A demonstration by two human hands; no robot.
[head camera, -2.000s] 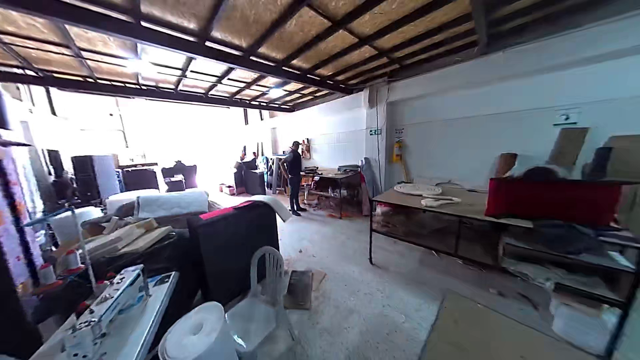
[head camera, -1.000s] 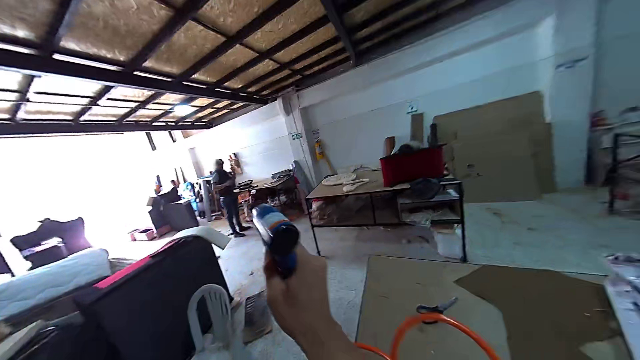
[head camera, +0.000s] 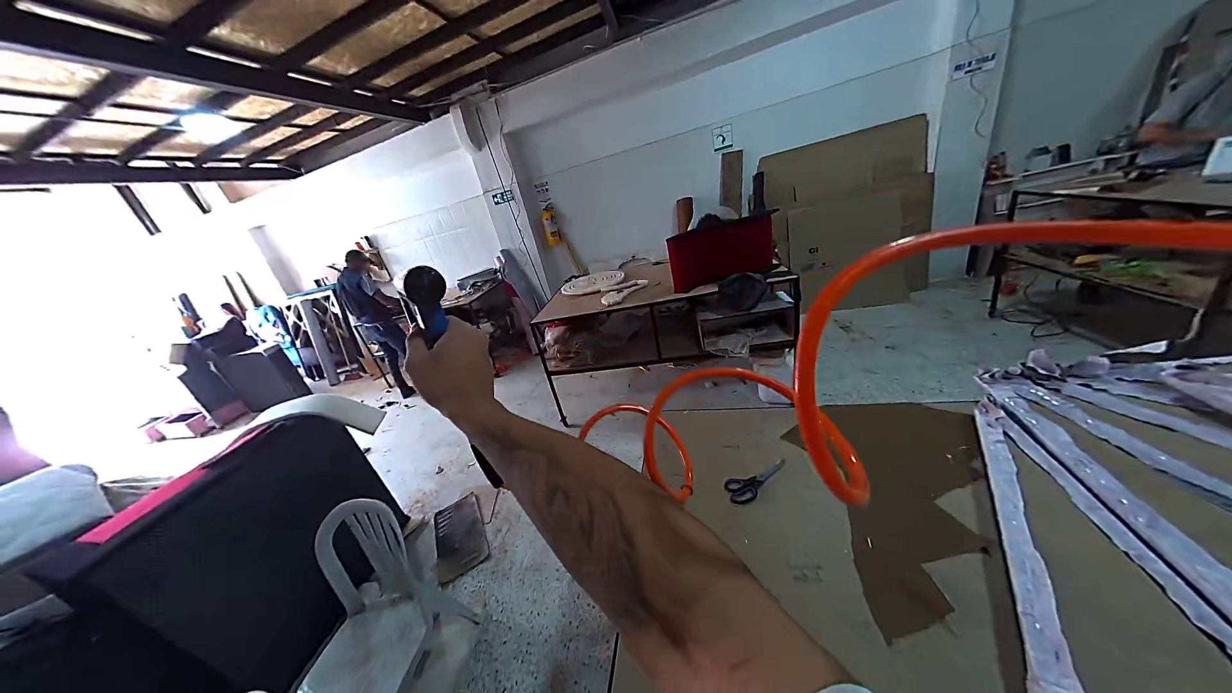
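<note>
My right hand (head camera: 450, 361) is stretched out toward the left middle of the view, its fingers closed on a blue and black air tool (head camera: 425, 294), apparently a pneumatic stapler, which points away from me. An orange coiled air hose (head camera: 823, 318) loops across the view and passes behind my forearm; its joint with the tool is hidden. Below the hose, dark-handled scissors (head camera: 746, 488) lie on a large cardboard sheet (head camera: 770, 568). Long strips with whitish fabric (head camera: 1020, 549) rest on the cardboard at the right. My left hand is out of view.
A white plastic chair (head camera: 371, 616) and a black padded furniture piece (head camera: 241, 539) stand at the lower left. Behind the cardboard is a metal-framed table (head camera: 640, 298) bearing a red panel (head camera: 722, 252). A person (head camera: 371, 313) stands farther back; another person's arm (head camera: 1160, 133) shows at the right.
My right hand with the tool came into view after the oldest frame and now reaches farther left. More of the orange hose shows. The view has swung to the right.
</note>
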